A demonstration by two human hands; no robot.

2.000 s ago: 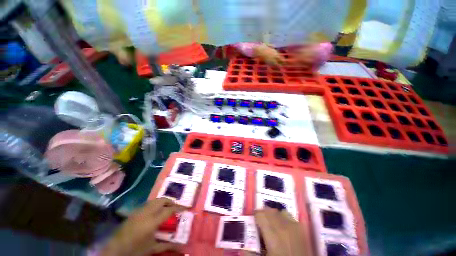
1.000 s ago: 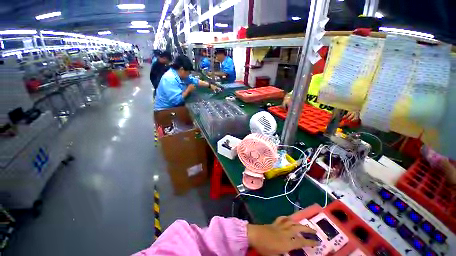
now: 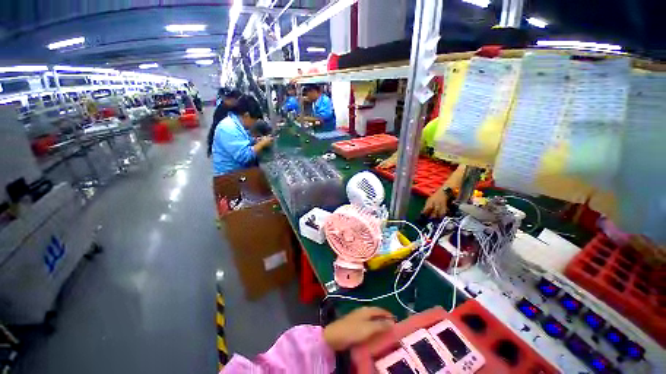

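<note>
My left hand [image 3: 359, 326], at the end of a pink sleeve, lies at the left edge of the red-pink foam tray [image 3: 410, 321] at the bottom. Its fingers are bent and blurred; I cannot tell whether they hold anything. Three white handheld units [image 3: 426, 350] with dark screens lie side by side in the tray, cut off partly by the lower edge. A red foam tray [image 3: 504, 349] with dark round-cornered pockets lies just beyond. My right hand is out of the picture.
Lit modules [image 3: 555, 325] stand in rows on a white board. Charging cables [image 3: 438, 245], a pink fan [image 3: 353, 234], a white fan [image 3: 365, 190] and a yellow bin [image 3: 391, 253] are at the left. Paper sheets [image 3: 544, 124] hang above. Several people sit along the bench; a cardboard box [image 3: 255, 241] is beside it.
My left hand has moved left off the white units to the tray's edge. Three units now show side by side. Another person's hand has come in by the cables. The view has shifted slightly.
</note>
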